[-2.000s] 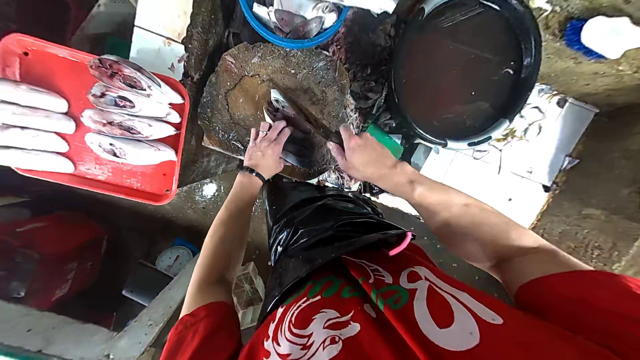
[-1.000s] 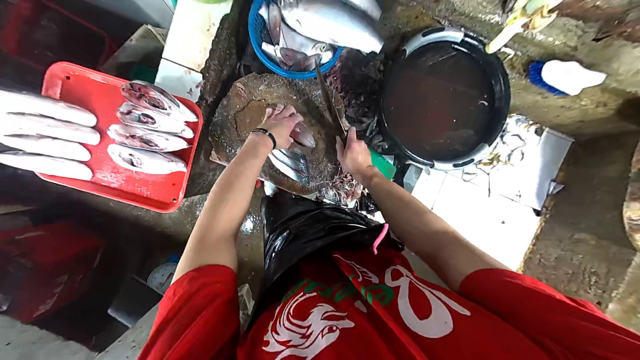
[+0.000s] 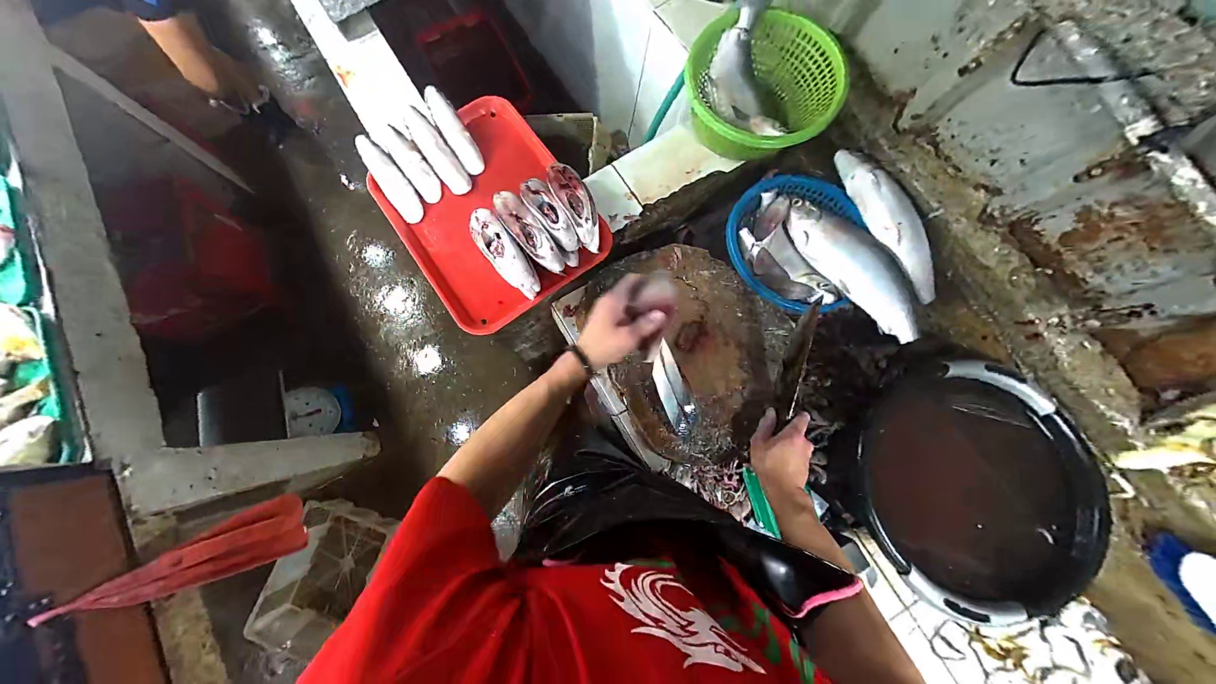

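My left hand (image 3: 627,318) is blurred above the left part of a round wooden chopping block (image 3: 727,351); a piece of fish seems to be in its fingers, though the blur hides the grip. Below it, a silvery fish piece (image 3: 673,389) lies on the block. At the block's right edge, my right hand (image 3: 783,454) holds a knife (image 3: 803,356), its blade pointing up toward the blue basket. Cut fish (image 3: 503,249) and whole-looking silver fish (image 3: 439,152) lie on a red tray (image 3: 456,285) at the upper left.
A blue basket (image 3: 736,233) with fish and a green basket (image 3: 817,62) stand beyond the block. Whole fish (image 3: 888,223) lie beside the blue one. A black basin (image 3: 978,494) of dark liquid is at right. Another person's hand (image 3: 233,85) shows at upper left.
My left hand has lifted from the fish on the block and moved toward the red tray's side. The knife stays in my right hand. The view has swung left.
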